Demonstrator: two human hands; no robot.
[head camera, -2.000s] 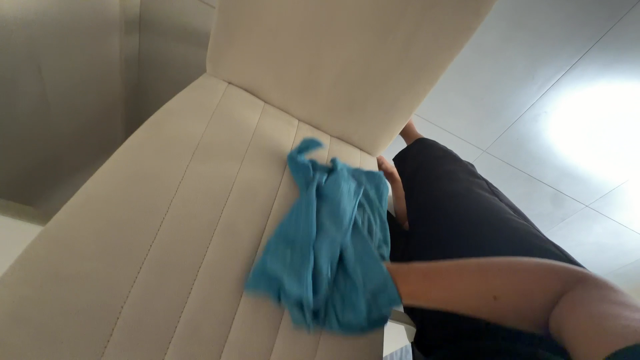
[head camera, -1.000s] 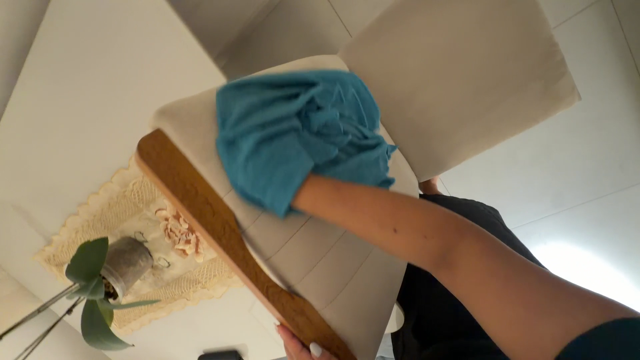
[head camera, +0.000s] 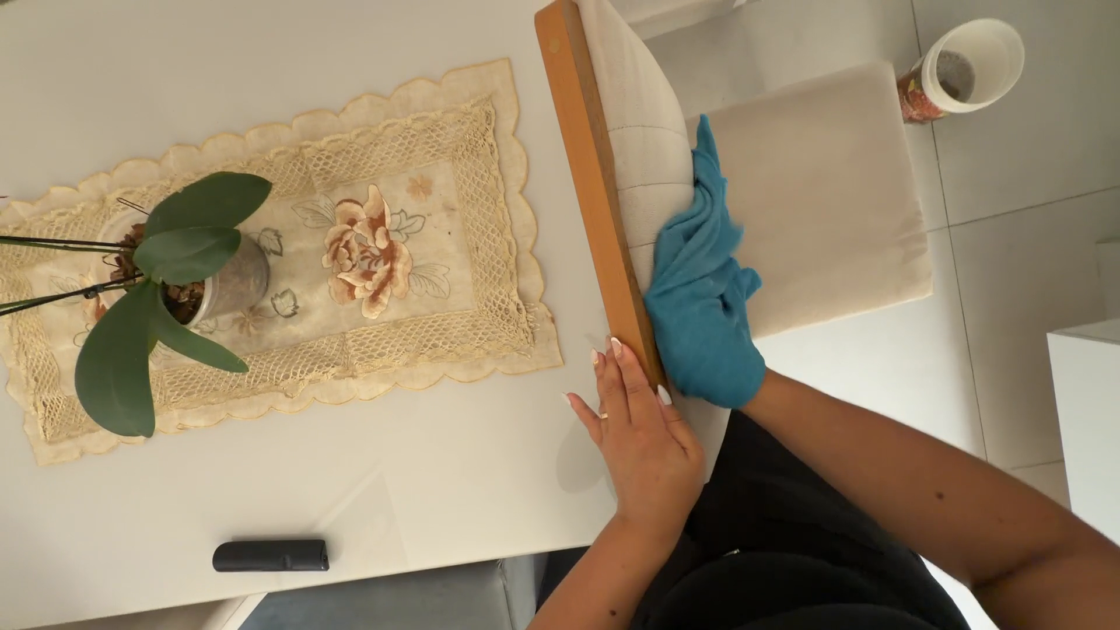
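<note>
My left hand (head camera: 643, 433) rests on the lower end of the wooden top rail (head camera: 591, 166) of an upholstered chair, fingers pointing up along it. Covered by a blue cloth (head camera: 700, 297), my right hand (head camera: 722, 363) presses against the cream padded backrest (head camera: 643, 131), just right of the rail. The cloth hides the fingers of that hand, and its loose end points upward. Beyond the backrest, the beige seat cushion (head camera: 822, 201) shows to the right.
The white table (head camera: 420, 464) bears a lace-edged embroidered runner (head camera: 516, 254), a potted orchid (head camera: 236, 271) and a black object (head camera: 271, 556). A plastic tub (head camera: 989, 66) stands on the tiled floor at upper right. A grey seat (head camera: 394, 599) shows below the table.
The view has swung toward the table. My right hand with the cloth has moved from the backrest's broad padded face to beside the wooden rail's lower end. My left hand remains at the rail.
</note>
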